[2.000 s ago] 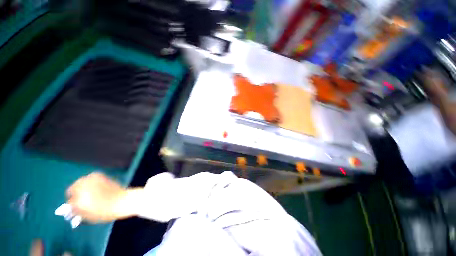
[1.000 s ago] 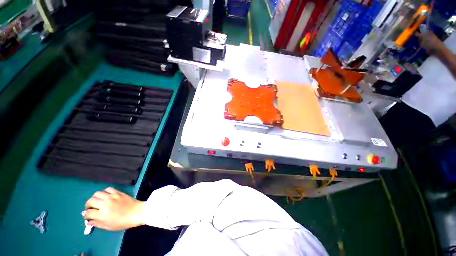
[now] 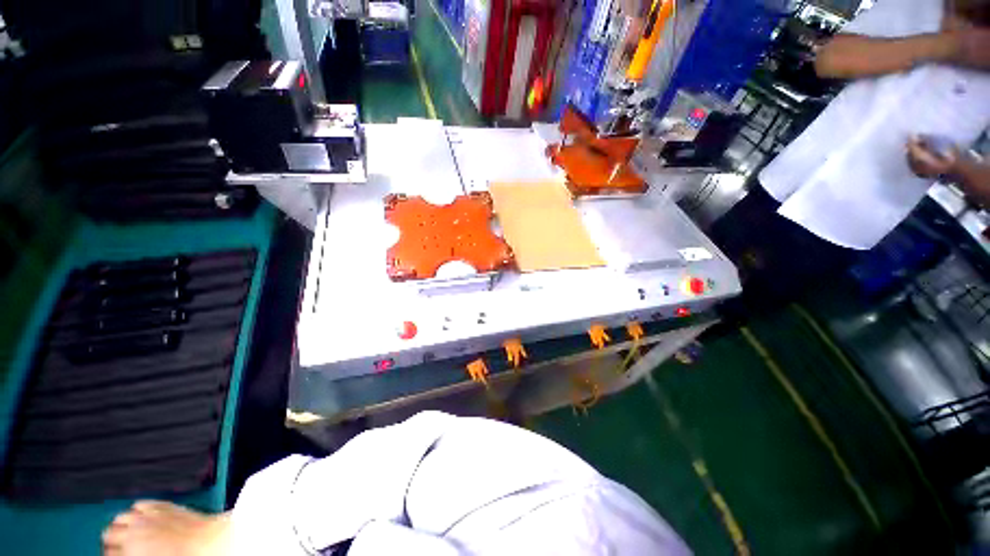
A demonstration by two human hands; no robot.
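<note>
My right hand [image 3: 163, 530] is at the bottom left, cut off by the lower edge, over the teal bench [image 3: 65, 527]. Its fingers are partly hidden, and I cannot tell what it holds. The white sleeve runs from it across the bottom. My left hand is out of the picture. Just beyond the right hand lies the black ribbed parts tray [image 3: 119, 413], with several black legs [image 3: 136, 317] on its upper part.
The pale two-station machine [image 3: 521, 315] carries an orange jig plate [image 3: 443, 234], a tan sheet [image 3: 543, 226] and a tilted orange piece [image 3: 597, 163]. A black machine head [image 3: 261, 114] stands at its left. A person in a white coat [image 3: 868, 152] stands at the right.
The view has swung right, so tray and machine appear further left. My right hand appears lower and is now cut off by the edge. The silver three-pointed hubs have left the view.
</note>
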